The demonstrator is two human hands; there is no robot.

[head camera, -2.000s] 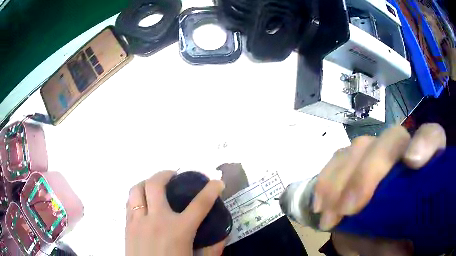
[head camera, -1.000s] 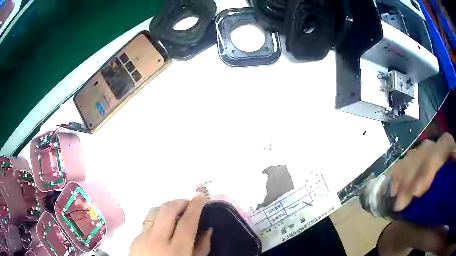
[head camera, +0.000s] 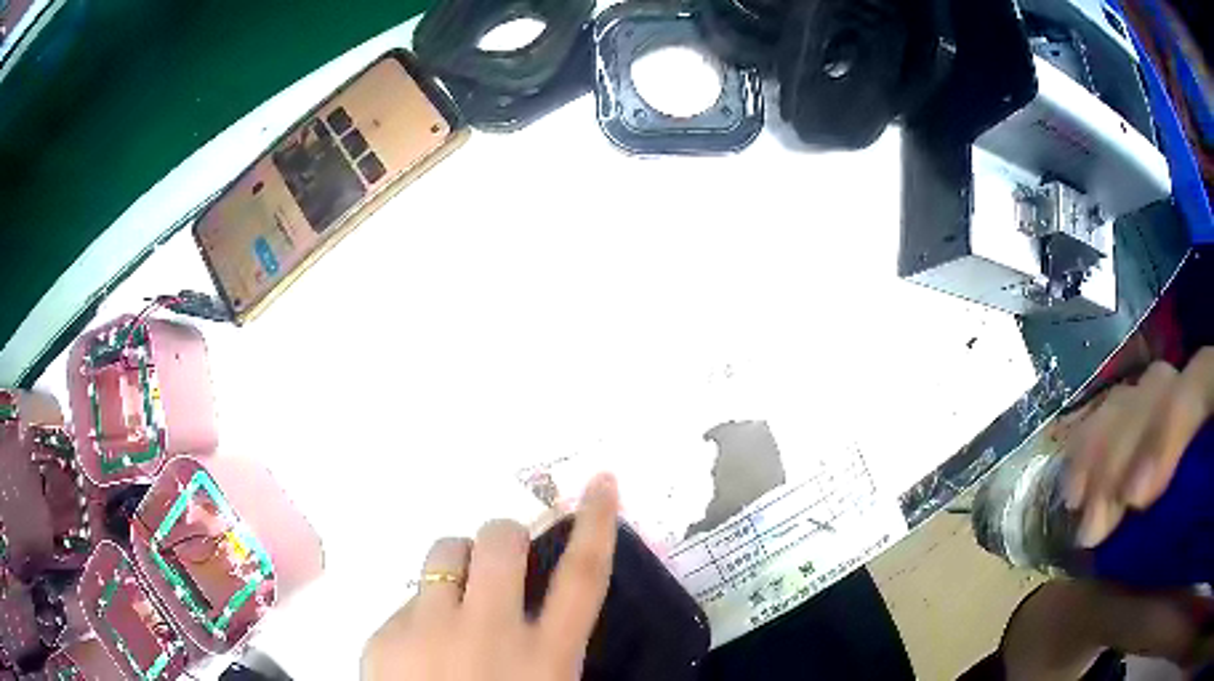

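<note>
A black cover (head camera: pixel 642 615) lies at the near edge, with a faint pink rim along its upper side. My left hand (head camera: pixel 513 599) rests on it from the left, index finger stretched over its top edge; the thumb is hidden. My right hand (head camera: pixel 1148 446) is around the nose end of the blue electric screwdriver (head camera: pixel 1161 512) at the right edge. The screwdriver is away from the cover, and its body is cut off by the picture's edge.
Open pink housings (head camera: pixel 180 399) stand at the left. A smartphone (head camera: pixel 326 186) lies at upper left. Black frames (head camera: pixel 679 83) are at the top. The screw feeder (head camera: pixel 1012 200) is at upper right. A printed paper sheet (head camera: pixel 799 532) lies beside the cover. Someone's bare forearm or knee-like shape is unclear at lower right.
Since two seconds ago, the screwdriver and my right hand have moved right, away from the cover. My left hand has changed from gripping the cover's sides to lying on it.
</note>
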